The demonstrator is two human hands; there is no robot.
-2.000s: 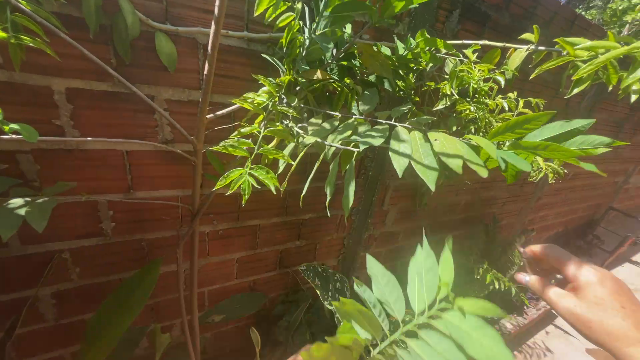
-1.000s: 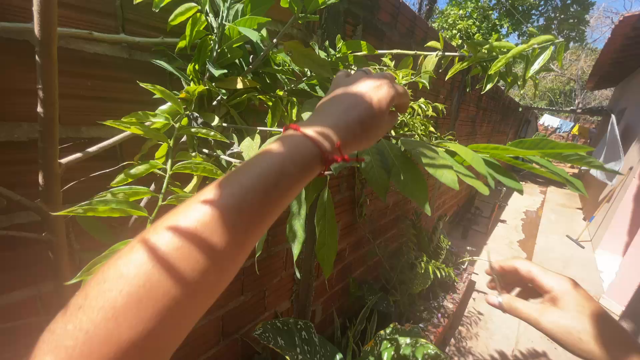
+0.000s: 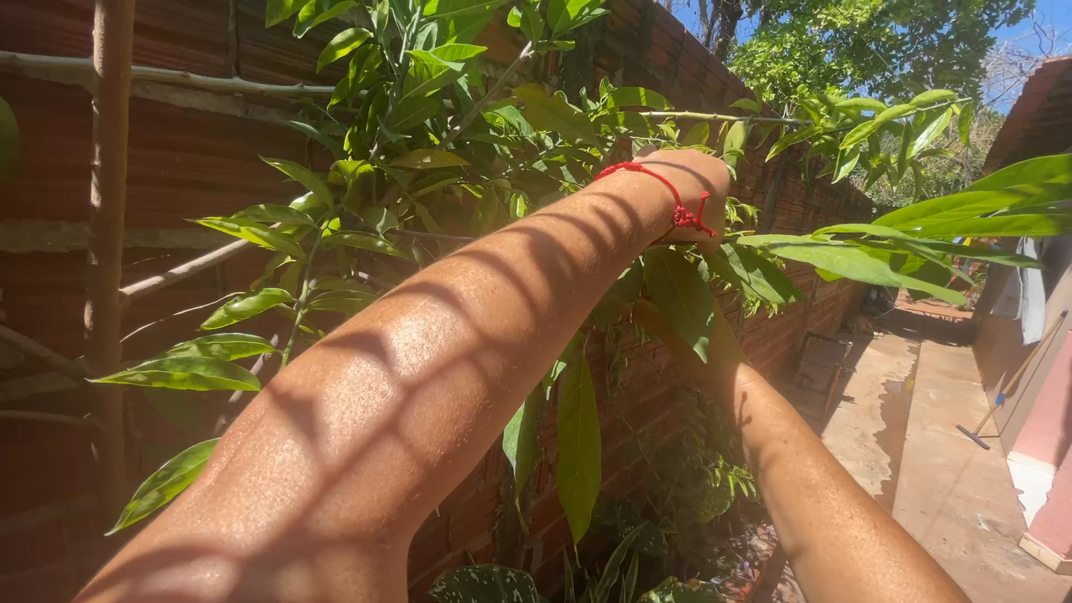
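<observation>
My left hand (image 3: 691, 188), with a red cord bracelet on its wrist, reaches across the view into a leafy green branch (image 3: 863, 251). Its fingers are hidden behind the wrist and leaves, so what it holds cannot be seen. My right hand (image 3: 657, 322) comes up from the lower right and is mostly behind broad leaves, just below the left one; its fingers do not show. Large leaves (image 3: 578, 444) hang beneath my left forearm. A thin branch (image 3: 729, 117) runs to the right above the hands.
A brick wall (image 3: 779, 184) runs along behind the plants. At the left stands an upright stem (image 3: 109, 234) with side branches. A paved walkway (image 3: 946, 435) stretches away at the right, where a floor squeegee (image 3: 1013, 385) leans against the house wall. Spotted leaves (image 3: 486, 584) grow low down.
My left arm, out of sight two seconds ago, now extends into the foliage. My right hand has moved from the lower right up and left, in among the leaves. The view has turned right.
</observation>
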